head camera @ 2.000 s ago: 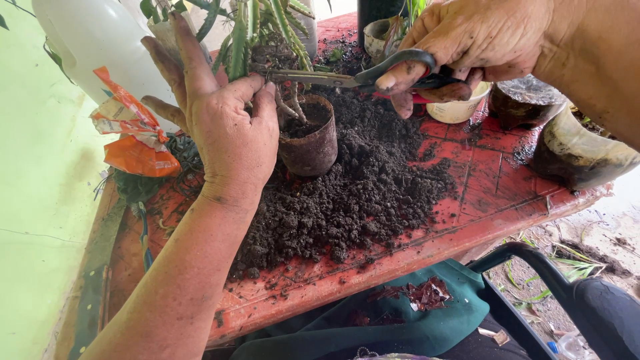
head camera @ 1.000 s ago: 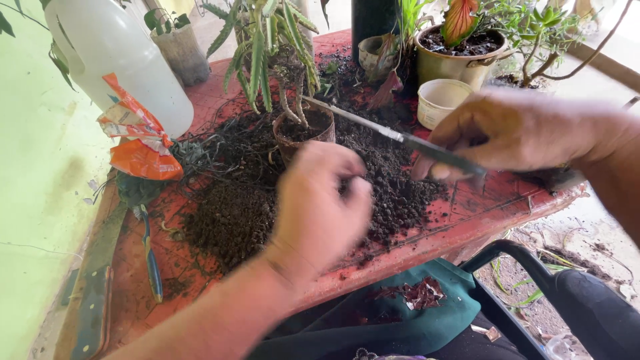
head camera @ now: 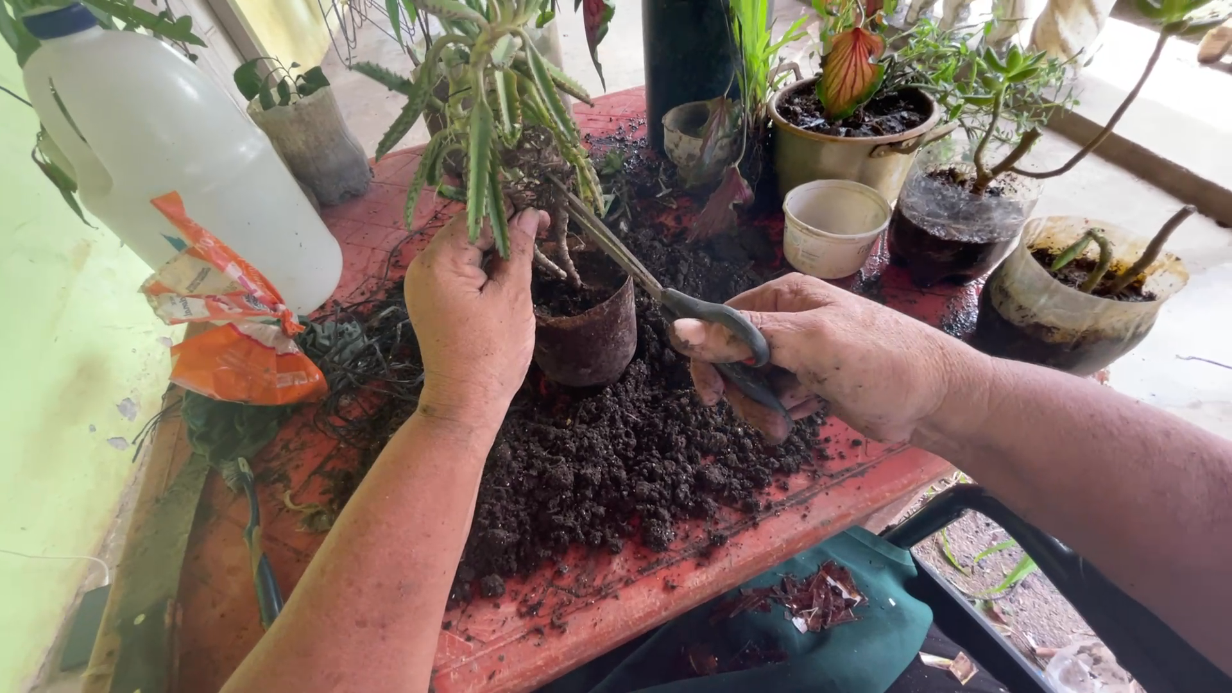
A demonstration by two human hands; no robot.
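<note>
A succulent with long toothed leaves point(head camera: 491, 125) stands in a small brown pot point(head camera: 589, 337) on a red table. My left hand point(head camera: 472, 298) is at the base of its foliage, fingers around a stem, fingertips partly hidden by leaves. In my right hand point(head camera: 818, 356) is a pair of scissors point(head camera: 707, 313), their blades pointing up and left to the stems just beneath the foliage. The blades look nearly closed. Dark loose soil point(head camera: 616, 462) lies heaped around the pot.
Left are a white plastic jug point(head camera: 183, 144), an orange plastic bag point(head camera: 245, 361) and a dark-handled tool point(head camera: 258, 549). An empty cream tub point(head camera: 835, 226), a metal pot with a plant point(head camera: 852, 144) and cut-bottle planters point(head camera: 1068, 298) line the right. The red table edge point(head camera: 693, 587) is nearest me.
My left hand has moved from in front of the pot up to the plant's stems. My right hand still has the scissors, whose blades are again at the stems under the foliage.
</note>
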